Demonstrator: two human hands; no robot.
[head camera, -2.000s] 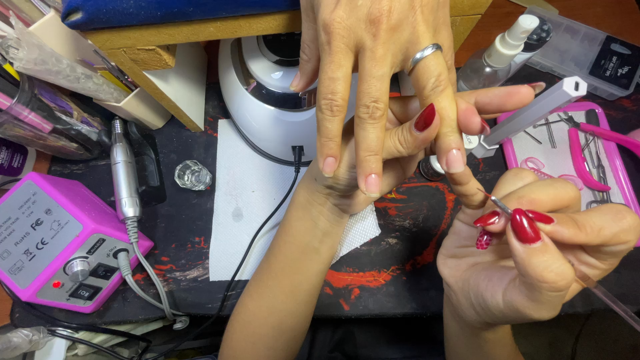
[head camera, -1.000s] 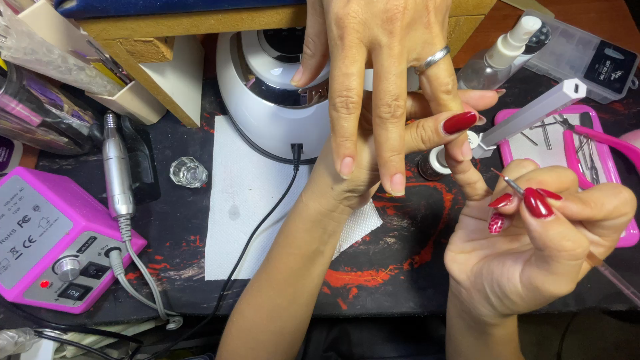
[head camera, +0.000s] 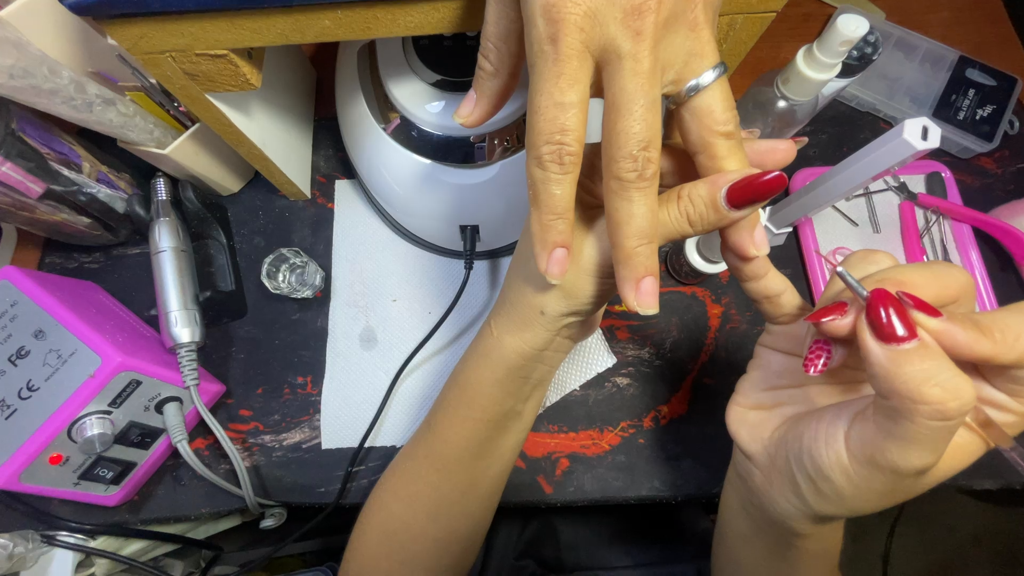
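Observation:
Another person's hand with a silver ring reaches down from the top edge, fingers spread. Beneath it, my left hand supports that hand, its red-nailed thumb resting on a ringed-side finger; most of my left fingers are hidden. My right hand, with red nails and one patterned nail, holds a fine nail-art brush between thumb and fingers. The brush's thin tip is just right of the other person's little finger, apart from it. A small bottle with a white neck stands behind the fingers.
Behind the hands stands a white nail lamp on a paper towel. At left are a pink nail drill unit, its handpiece and a glass dish. A pink tool case, spray bottle and plastic box lie at right.
The brush tip has drawn back from the other person's little finger, where it was two seconds ago. My left thumb has straightened out toward the right.

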